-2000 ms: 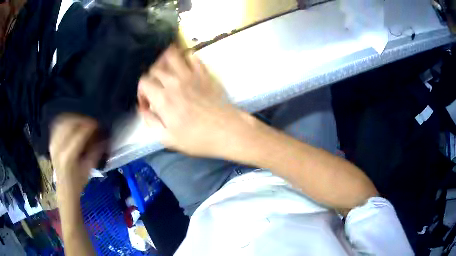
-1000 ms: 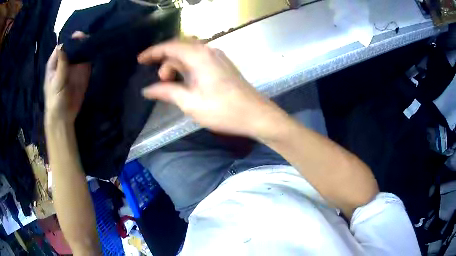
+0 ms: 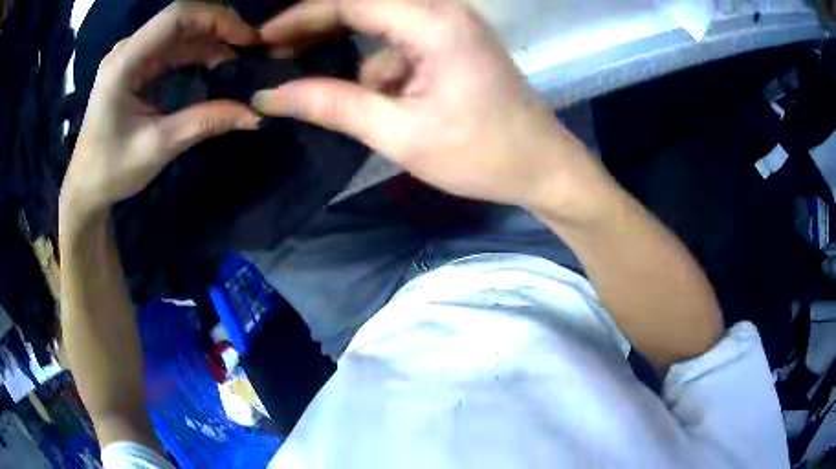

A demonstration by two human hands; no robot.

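Observation:
A large soft black garment (image 3: pixel 247 183) hangs over the front table edge at the left and over my lap. My left hand (image 3: pixel 151 110) is at the upper left, thumb and fingers pinching the black cloth. My right hand (image 3: pixel 431 101) faces it, its thumb and fingertips nearly touching the left ones and pinching the same cloth. The cloth between the hands is dark, and its exact part cannot be told. The sewing machine head does not show.
The white table (image 3: pixel 587 37) with its pale worn edge (image 3: pixel 642 69) runs to the upper right, with a white scrap (image 3: pixel 689 16) on it. A blue basket (image 3: pixel 183 385) with mixed scraps stands below left. Dark cloth and white pieces (image 3: pixel 772 161) lie below right.
My right hand, open and apart from the cloth a second ago, has moved up to my left hand and pinches the cloth. The view has tipped, and the machine area has left the picture.

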